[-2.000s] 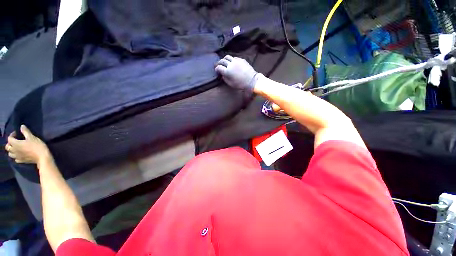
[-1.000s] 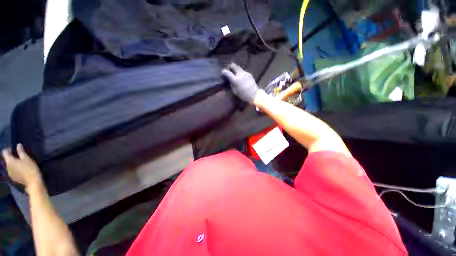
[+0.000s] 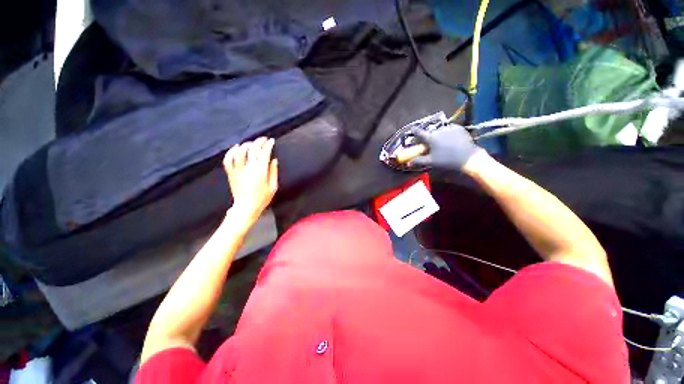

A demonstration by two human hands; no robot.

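A dark sleeve (image 3: 195, 116) lies drawn over the long, rounded dark grey sleeve board (image 3: 319, 146), whose bare right end shows. My bare left hand (image 3: 253, 176) rests with its fingers on the sleeve's near edge, toward the right end. My gloved right hand (image 3: 448, 148) is on the tan handle of the steam iron (image 3: 409, 150), which stands at the right end of the table; the hand hides part of the handle. The rest of the dark garment (image 3: 202, 34) lies bunched behind the board, with a small white tag (image 3: 328, 23).
A red box with a white label (image 3: 409, 206) is at the table's near edge. A whitish hose (image 3: 562, 115) runs right from the iron. A yellow hose (image 3: 477, 52) and black cord (image 3: 412, 52) hang behind it. A green bundle (image 3: 540, 94) lies at the right.
My left hand has moved right from the board's left end to near its right end. My right hand has left the sleeve's right end and taken the iron's handle.
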